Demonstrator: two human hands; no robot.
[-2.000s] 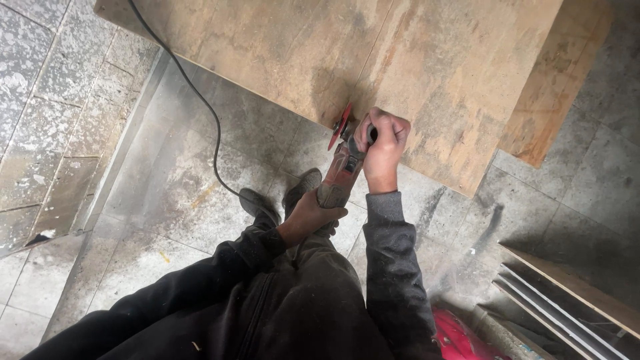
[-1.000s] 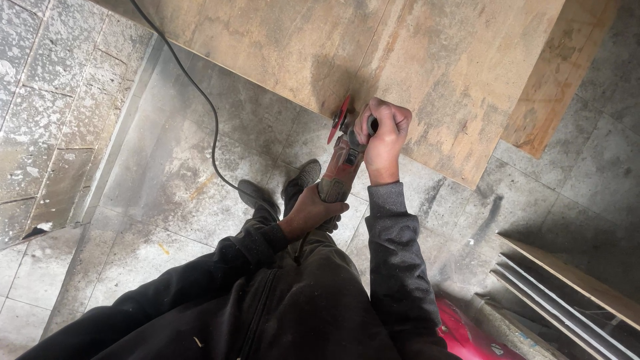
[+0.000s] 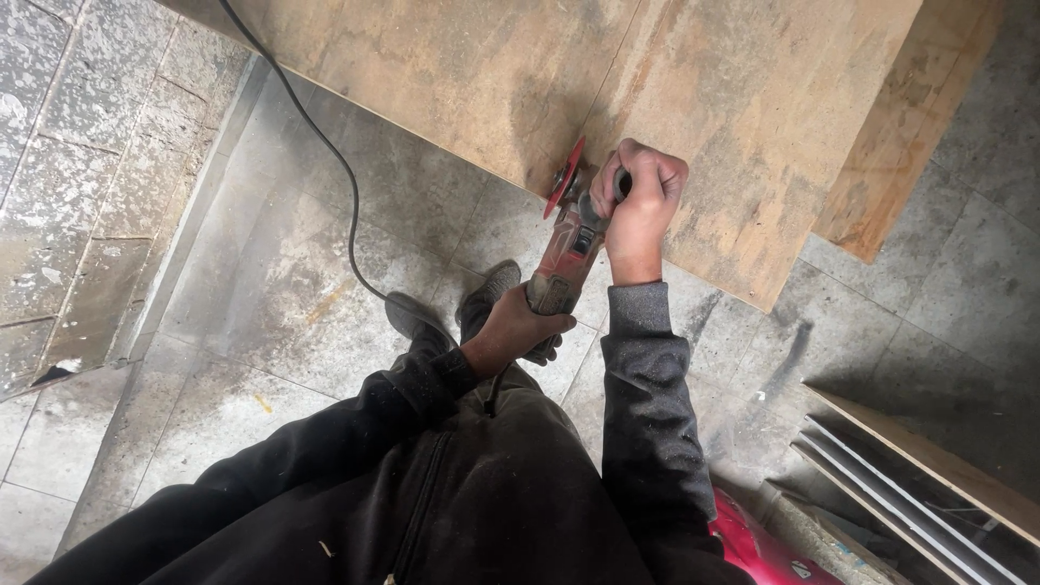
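Observation:
A red and grey angle grinder (image 3: pixel 566 252) is held in both hands in front of my body. My left hand (image 3: pixel 520 329) is wrapped around the rear of its body. My right hand (image 3: pixel 646 187) grips the side handle near the grinder's head. The red disc (image 3: pixel 565 179) stands on edge, tilted, over the near edge of a worn plywood sheet (image 3: pixel 455 89); whether it touches the wood I cannot tell. From the rear of the tool a dark power cord (image 3: pixel 349 187) curves to the upper left, across the sheet's edge.
A second board (image 3: pixel 910 138) shows past the sheet's right side. Several panels (image 3: pixel 918 471) lean together at lower right, beside a red glossy object (image 3: pixel 756 544). My shoes (image 3: pixel 491 288) stand on grey floor tiles, with the cord passing over one. A brick wall (image 3: pixel 106 154) is at left.

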